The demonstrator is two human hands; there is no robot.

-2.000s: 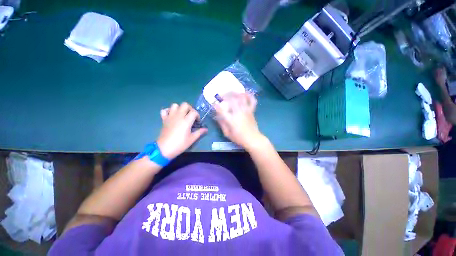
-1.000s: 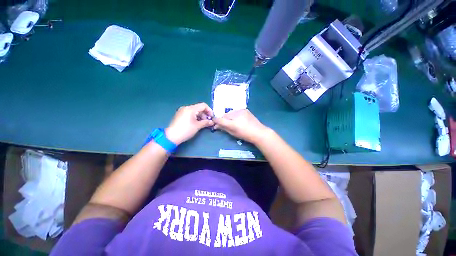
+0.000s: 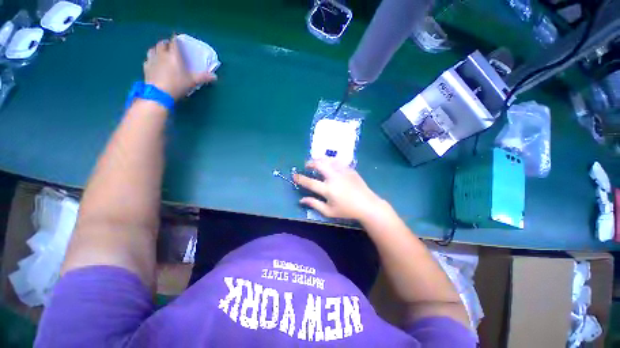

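A white housing with a small dark window lies on its clear bag in front of me. My right hand rests at its near edge, fingers spread. A small wired part lies on the bench just left of my right fingertips. My left hand, with a blue band on the wrist, is at the stack of white sheets, fingers over its left side and thumb at its near edge. The electric screwdriver hangs above, its bit over the bag.
The screw feeder and teal power supply stand on the right, with a crumpled clear bag behind. Bagged white units lie far left, and an open housing at the back. Cardboard boxes stand below the edge.
My left hand has left the housing and moved left and away to the sheet stack. My right hand has opened out beside the housing. The small wired part now shows loose on the bench.
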